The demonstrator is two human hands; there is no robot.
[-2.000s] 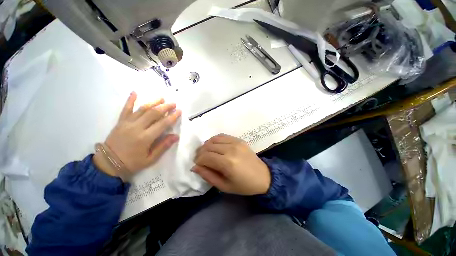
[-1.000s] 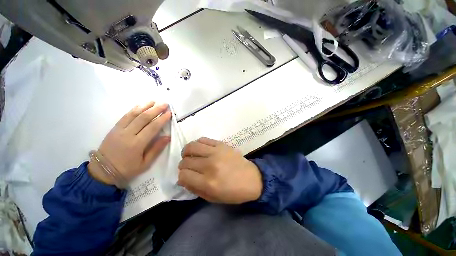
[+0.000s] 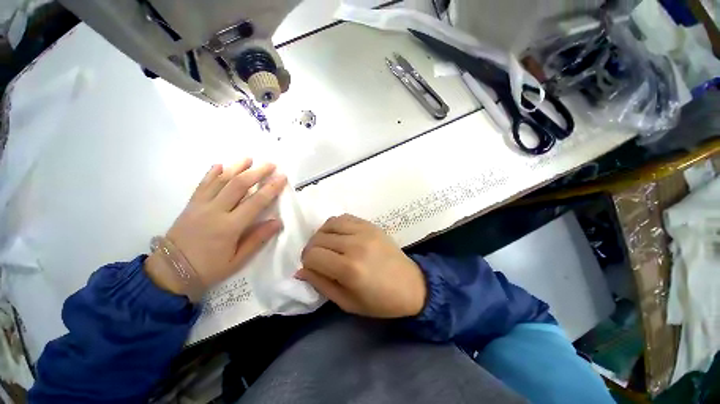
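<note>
White fabric [image 3: 286, 286] lies on the table below the needle area and hangs slightly over the front edge. My left hand [image 3: 225, 225] lies flat on it, palm down, fingers spread and pointing at the presser foot [image 3: 259, 115]. My right hand [image 3: 365, 268] is closed with its fingertips pinching the fabric's right edge near the table's front edge. The sewing machine head [image 3: 189, 47] stands above and beyond my left hand. The fabric's outline near the presser foot is washed out by the lamp.
Thread snips [image 3: 417, 87] lie on the machine bed. Black-handled shears [image 3: 533, 126] lie to their right, with a white strip [image 3: 426, 31] over them. A clear plastic bag [image 3: 631, 87] of dark parts is at the far right. A taped cardboard box [image 3: 643, 260] with white pieces is right of the table.
The view shifted and came back. Both hands keep nearly the same places on the fabric. The fabric between them was pulled narrower a second ago and now lies looser, with soft folds.
</note>
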